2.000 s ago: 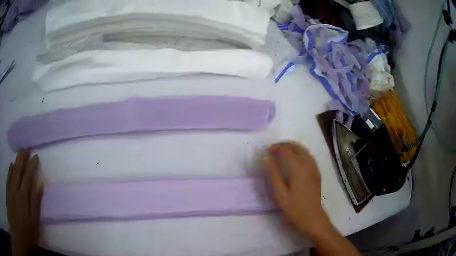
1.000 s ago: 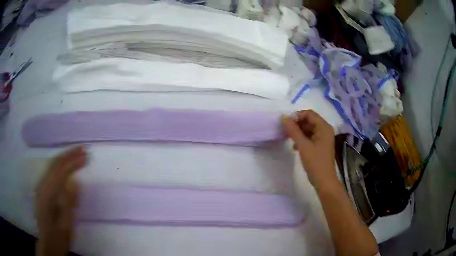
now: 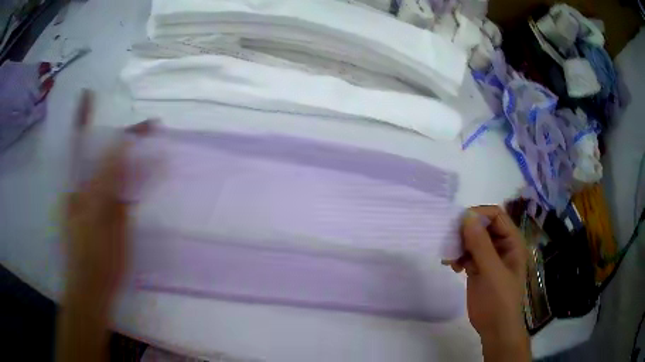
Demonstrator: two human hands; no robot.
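My right hand (image 3: 495, 254) pinches the right end of a sheer lilac strip (image 3: 297, 194), which is stretched between the two stacks. My left hand (image 3: 106, 191) is blurred at the strip's left end; its grip is hard to make out. The far lilac stack (image 3: 353, 159) shows as a darker band behind the strip. The near lilac stack (image 3: 283, 277) lies closest to me, its upper edge seen beside or through the strip.
White strips (image 3: 283, 88) and a large white stack (image 3: 318, 39) lie beyond. At right are blue-edged lilac pieces (image 3: 534, 134), a dark iron (image 3: 566, 272) and a yellow-orange block (image 3: 600, 230). Scissors (image 3: 60, 65) and a lilac fabric heap (image 3: 21, 99) are at left.
My right hand has moved from the far stack's right end toward me, bringing a strip between the stacks. My left hand has moved up to the strip's left end. The view has shifted left.
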